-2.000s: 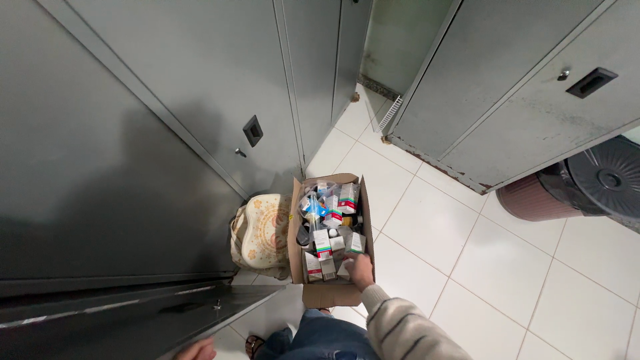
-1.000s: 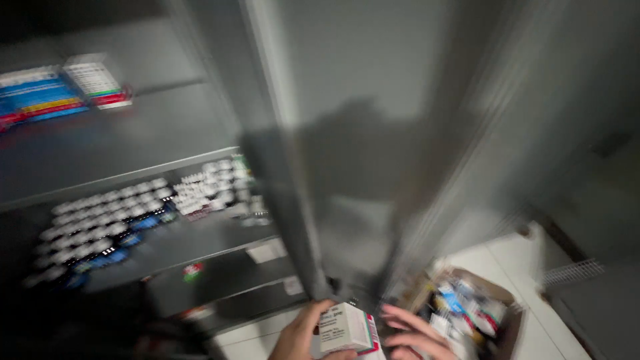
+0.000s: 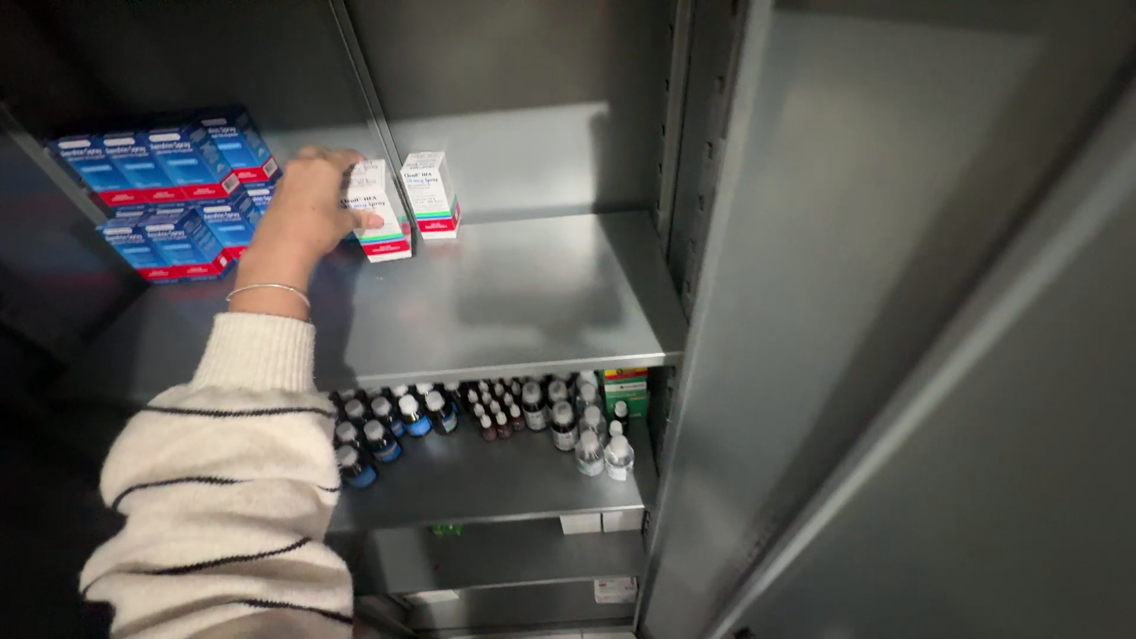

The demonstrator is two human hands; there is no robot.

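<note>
My left hand [image 3: 306,200] grips a white carton [image 3: 383,222] with green and red bands, its thumb on the near face and fingers over the far side and top. The carton is upright at the shelf surface; whether it rests there I cannot tell. Just right of it stands a similar white carton [image 3: 432,197], with a narrow gap between them. Left of the hand, blue and red spray cartons [image 3: 173,164] are stacked in rows, partly hidden by the hand and wrist. Both kinds bear writing. My right hand is out of view.
The grey metal shelf [image 3: 524,293] has a raised front edge. On the shelf below stand dark bottles [image 3: 382,439], clear bottles [image 3: 590,453] and a green carton [image 3: 627,392]. Lower shelves hold white boxes [image 3: 581,524]. A grey metal door [image 3: 887,266] stands at the right.
The view has swung from the carton of goods on the floor to the cabinet shelves. One second ago both hands were at a white box low in view; now my left hand is at the upper shelf.
</note>
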